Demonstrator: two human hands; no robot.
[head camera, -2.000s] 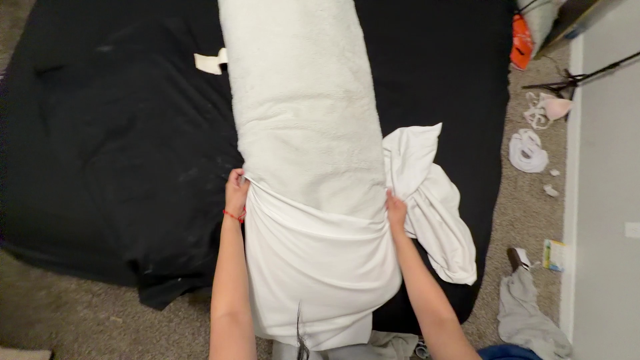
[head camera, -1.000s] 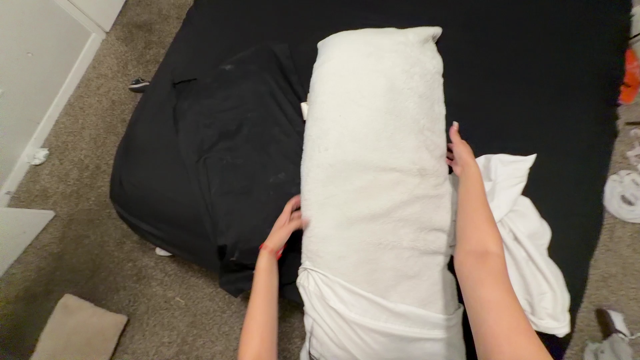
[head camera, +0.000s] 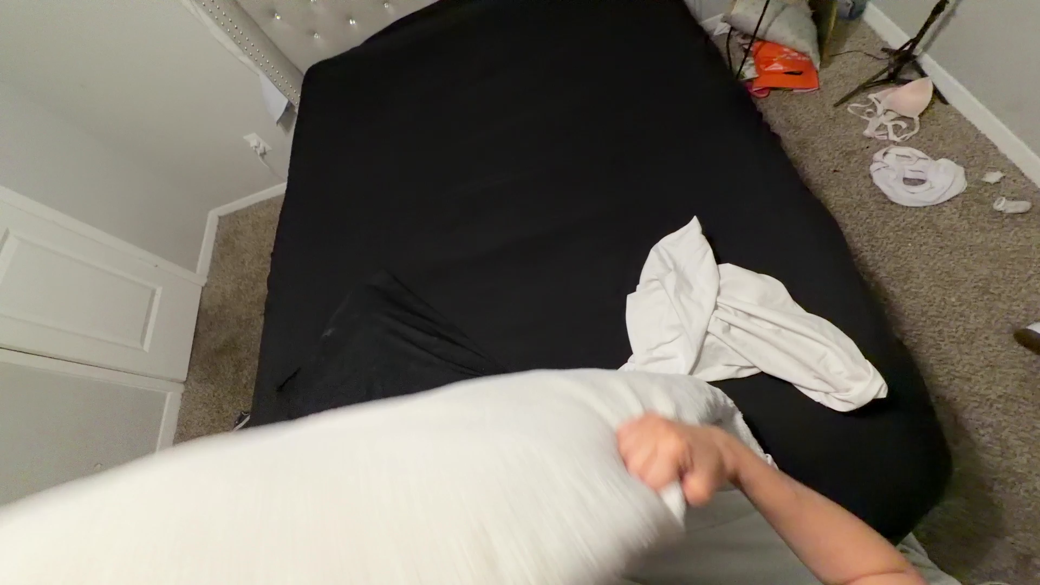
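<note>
A long white pillow (head camera: 390, 479), blurred by motion, stretches across the lower left of the view, above the near end of the bed. My right hand (head camera: 674, 457) is closed on the fabric at its right end. My left hand is out of view. Beyond my right hand, a crumpled white cloth (head camera: 756, 325) lies on the black bed sheet (head camera: 520, 162). Dark rumpled fabric (head camera: 390, 333) lies on the bed's near left part, partly hidden by the pillow.
A tufted headboard (head camera: 325, 24) stands at the far end. On the carpet (head camera: 918, 260) to the right are white garments (head camera: 918, 176), a pale bra (head camera: 902, 106), an orange bag (head camera: 784, 67) and a black stand (head camera: 898, 61). A white door (head camera: 81, 292) is at left.
The pillow has been lifted from lying lengthwise on the bed and swung crosswise toward the lower left. My right hand has taken hold of its end; my left hand has left the view.
</note>
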